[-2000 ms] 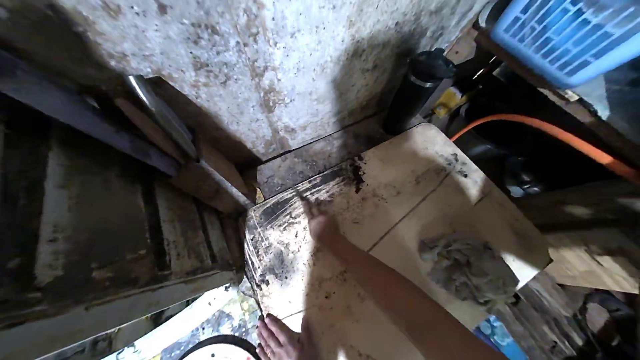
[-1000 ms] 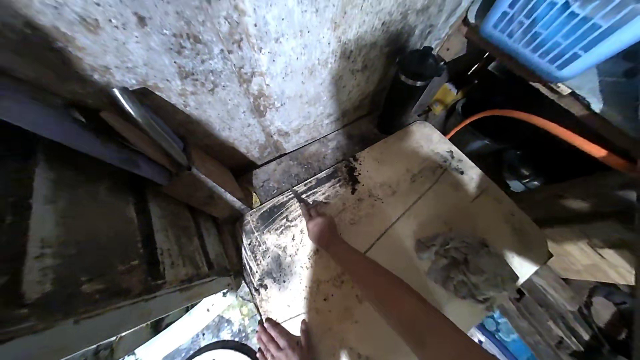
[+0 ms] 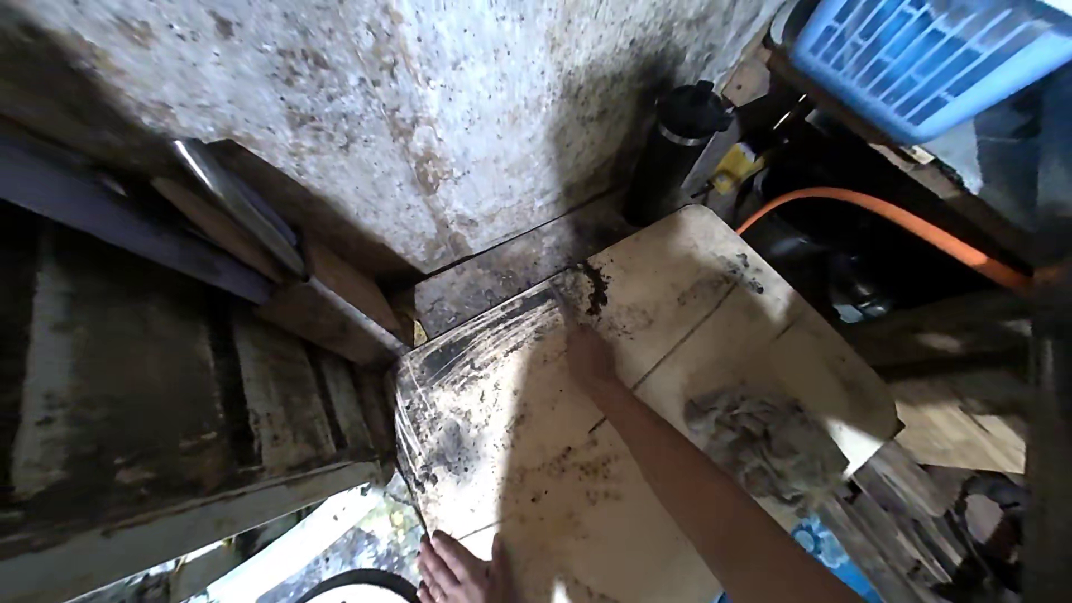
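A worn, pale tabletop (image 3: 645,469) with dark grime and scratch marks stands against the wall. My right hand (image 3: 590,352) reaches over its back edge, fingers pointing at the scraped dark strip; a small thin dark object seems to stick out from the fingertips, too blurred to name. Beside those fingertips lies a heap of dark crumbs (image 3: 596,289). My left hand (image 3: 456,569) rests with fingers spread on the near left edge of the tabletop, holding nothing. A crumpled, dirty cloth (image 3: 770,444) lies on the right part, beside my right forearm.
A black tumbler (image 3: 674,155) stands behind the tabletop's far corner. An orange hose (image 3: 888,209) curves at the right, below a blue plastic basket (image 3: 930,67). Wooden slatted furniture (image 3: 151,360) borders the left side. A stained wall (image 3: 469,109) rises behind.
My right hand has moved right along the back edge, toward the dark crumbs. The left hand stays at the near left edge, and the cloth lies where it was.
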